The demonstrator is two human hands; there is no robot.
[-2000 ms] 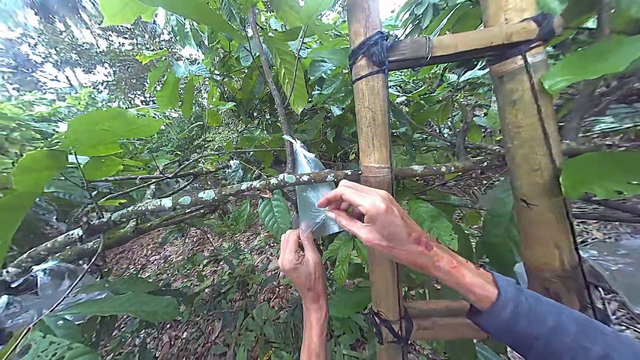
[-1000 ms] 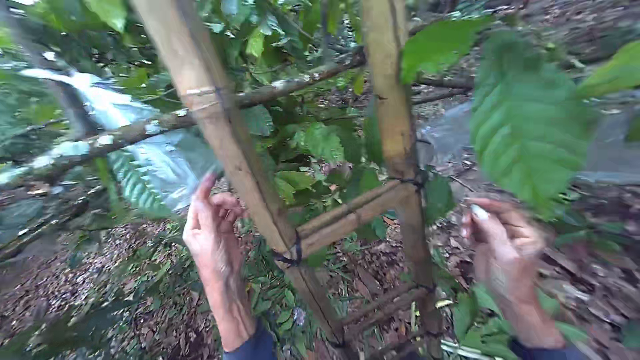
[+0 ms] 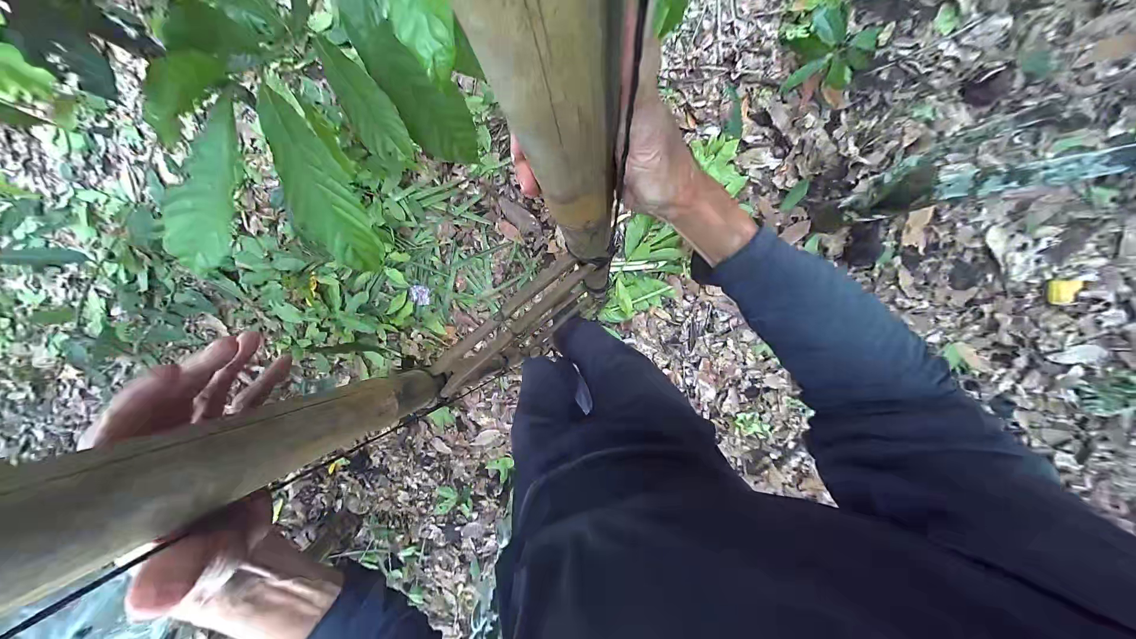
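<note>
Looking down, I see a bamboo ladder with two thick side poles and rungs (image 3: pixel 515 335) tied with dark cord. My right hand (image 3: pixel 652 164) is wrapped around the right bamboo pole (image 3: pixel 568 106), which hides most of its fingers; fingertips show on the pole's left side. At the lower left, my left hand (image 3: pixel 191 479) is around the left bamboo pole (image 3: pixel 213 448), with its fingers raised and apart above it and the thumb side below. My legs and feet (image 3: pixel 586 382) in dark clothing are at the rungs.
Broad green leaves (image 3: pixel 319 186) hang at the upper left. Leaf litter (image 3: pixel 887 355) and low plants cover the ground below. A yellow object (image 3: pixel 1063 291) lies at the right. Clear plastic (image 3: pixel 106 612) shows at the bottom left corner.
The view has swung steeply down to the ladder and my legs. Both hands have left the plastic bag on the branch, where they were at first, and are now at the ladder's poles.
</note>
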